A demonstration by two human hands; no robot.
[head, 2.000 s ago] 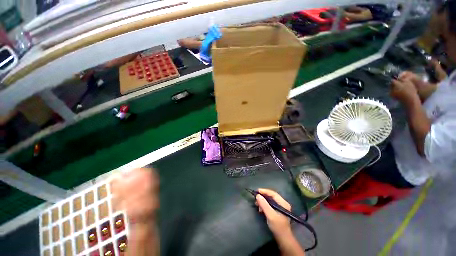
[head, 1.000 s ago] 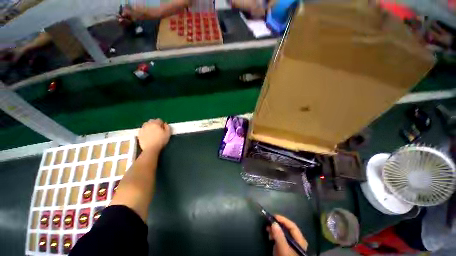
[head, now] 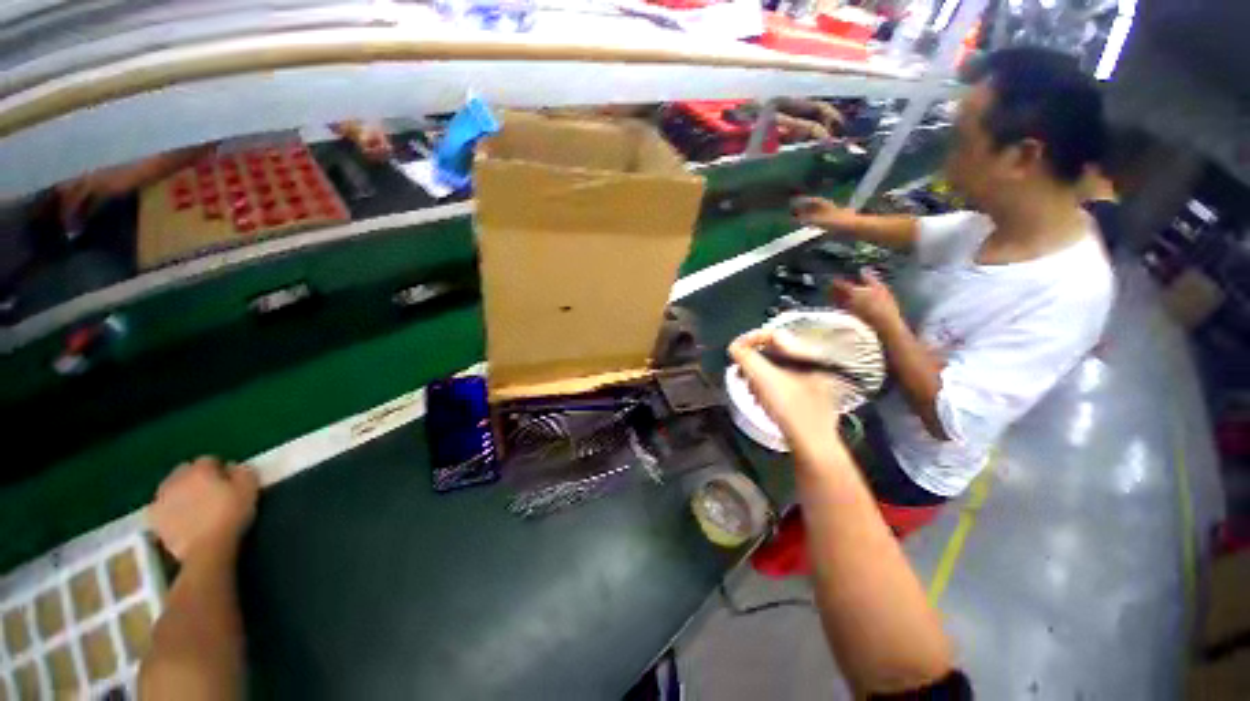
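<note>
My left hand (head: 203, 507) is at the bench's far edge by the pale rail, beside the corner of the white tray (head: 167, 564); its fingers are curled and what is under them is hidden. My right hand (head: 770, 377) is raised in front of the white desk fan (head: 836, 336), shut on a dark, thin, blurred thing that looks like the soldering iron (head: 812, 362). The iron's tip cannot be made out. The visible tray pockets show tan bottoms.
A tall cardboard box (head: 583, 274) stands behind the spiral-guarded fume fan (head: 569, 427). The smartphone (head: 462, 436) is left of it, the tip-cleaning pot (head: 728, 508) right. Dark units lie on the green conveyor (head: 363, 322). A person in a white shirt (head: 1021, 336) works at the right.
The view has turned right. My right hand has moved from above the bench mat to in front of the desk fan. My left hand stays by the rail and tray corner.
</note>
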